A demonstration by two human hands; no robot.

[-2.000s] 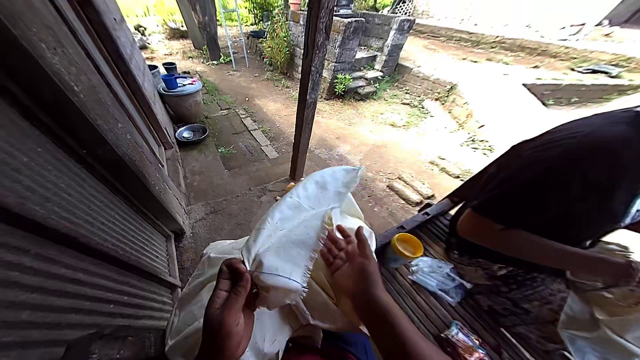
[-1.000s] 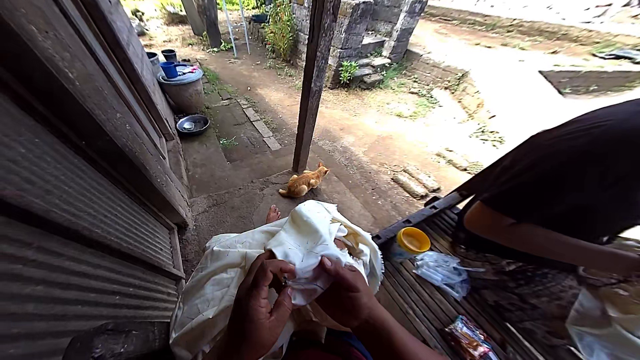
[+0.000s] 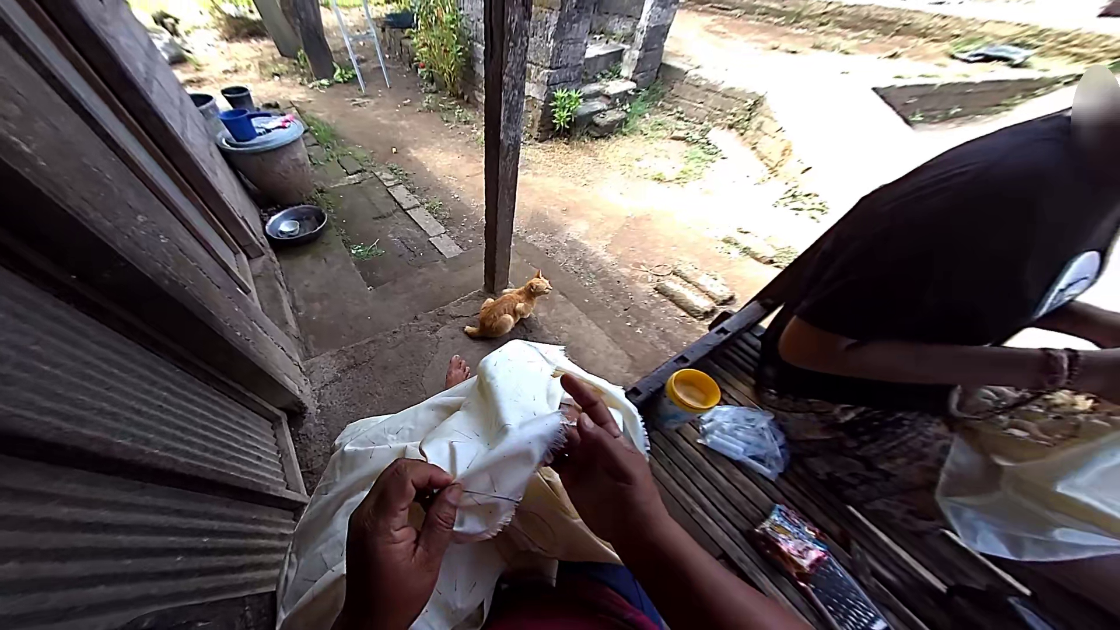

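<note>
A cream-white cloth (image 3: 376, 455) with frayed edges and thin dark lines lies over my lap and rises between my hands. My left hand (image 3: 398, 534) pinches the cloth between thumb and index finger, near a dark thread or line that runs to the right. My right hand (image 3: 604, 455) is at the frayed edge on the right, index finger raised; whether its fingertips hold the cloth or a small thing is hidden. A yellow-rimmed tub (image 3: 691, 391) and a clear plastic bag (image 3: 744, 439) are right of the cloth.
An orange cat (image 3: 510, 306) sits by a wooden post (image 3: 505, 149). At the right, a person in a dark shirt (image 3: 945, 236) leans over the bamboo slat platform (image 3: 691, 490), beside colourful packets (image 3: 792, 538). A corrugated wall (image 3: 131, 455) stands left; a metal basin (image 3: 296, 225) lies beyond.
My hands have moved apart from their close hold on the cloth one second ago, and its frayed edge shows between them. The cat has turned its head to the right.
</note>
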